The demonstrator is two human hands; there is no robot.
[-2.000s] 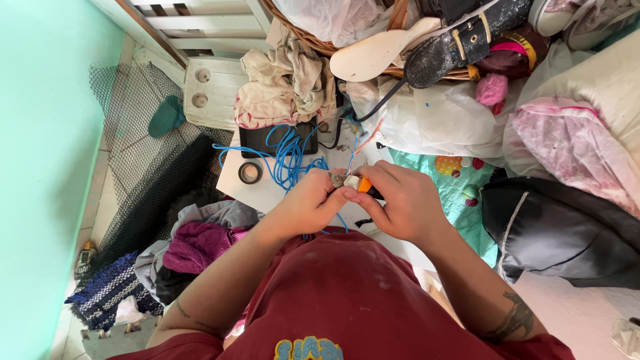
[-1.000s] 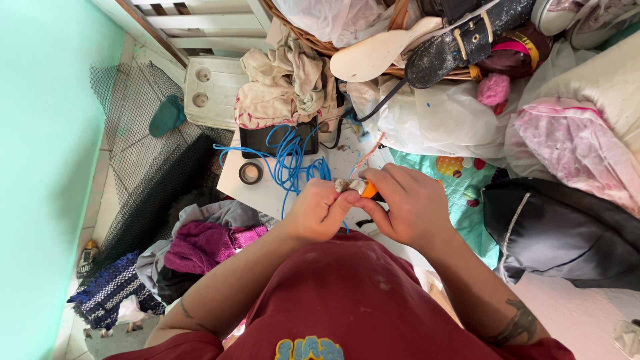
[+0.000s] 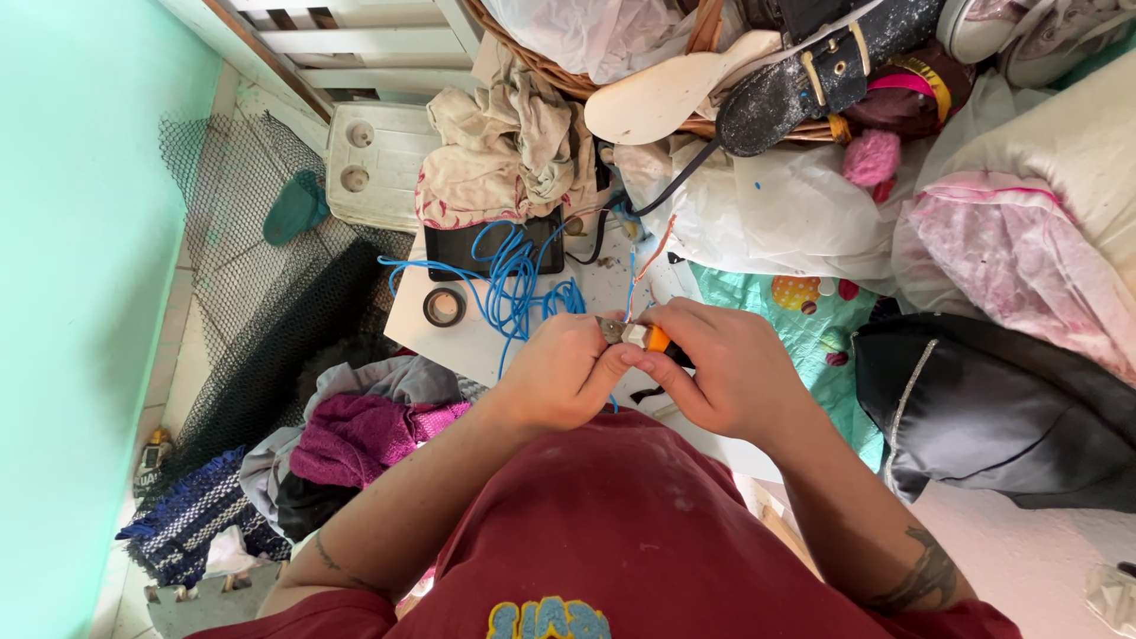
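My left hand (image 3: 561,368) is closed around a small grey metal piece (image 3: 611,329), its thumb against a small white block (image 3: 635,335). Thumb to thumb with it, my right hand (image 3: 717,366) grips an orange-and-black tool (image 3: 658,339) whose kind is mostly hidden by the fingers. A thin blue wire and a copper-coloured wire (image 3: 652,259) rise from between the hands. Beyond the left hand lies a tangled blue cable (image 3: 512,282), partly over a black flat device (image 3: 444,251). A roll of black tape (image 3: 444,307) rests on the white surface.
Crumpled cloth (image 3: 506,151) lies behind the black device. A wicker basket (image 3: 568,80) holds a beige shoe insole (image 3: 652,98) and a black strap with a buckle (image 3: 781,98). Black netting (image 3: 240,195) and clothes (image 3: 342,441) are at left, a black satin item (image 3: 985,408) at right.
Both hands stay together at the small pieces, with slight shifts of the fingers. The blue and copper-coloured wires stand at a different angle above them.
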